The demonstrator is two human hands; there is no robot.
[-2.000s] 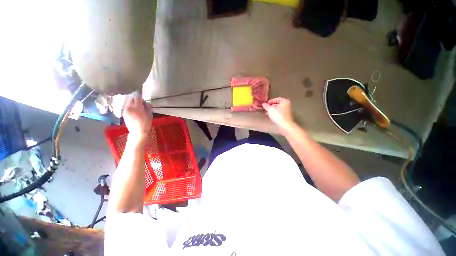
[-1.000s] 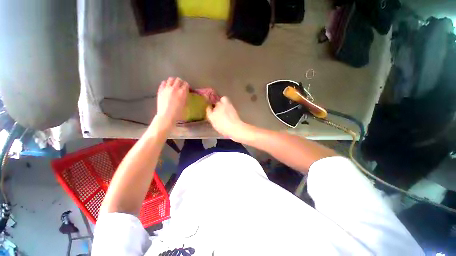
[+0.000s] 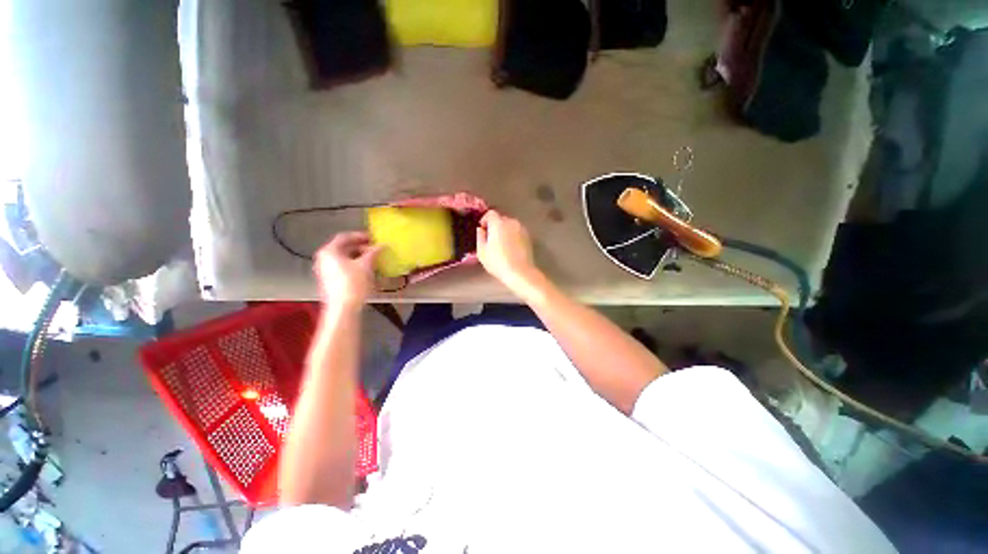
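Observation:
A pocket piece (image 3: 464, 232), dark with pink-red edges, lies near the table's front edge. The yellow template (image 3: 412, 240) lies over its left part. My left hand (image 3: 347, 265) has its fingertips at the template's left edge; whether they pinch it is hard to tell. My right hand (image 3: 503, 247) grips the piece at its right end. A thin black cord loop (image 3: 284, 222) extends left from the piece. The steam iron (image 3: 639, 225), with an orange-tan handle, rests to the right of my right hand.
Dark pocket pieces (image 3: 545, 49) and a larger yellow sheet (image 3: 442, 20) lie at the far side. A padded grey form (image 3: 103, 141) stands at left. A red basket (image 3: 233, 400) is below the table's front edge. Hoses (image 3: 802, 352) run right from the iron. Dark cloth is at right.
Since one second ago, my left hand has moved down and left, exposing the yellow template. More of the piece's dark face shows beside my right hand. The cord loop has shifted right.

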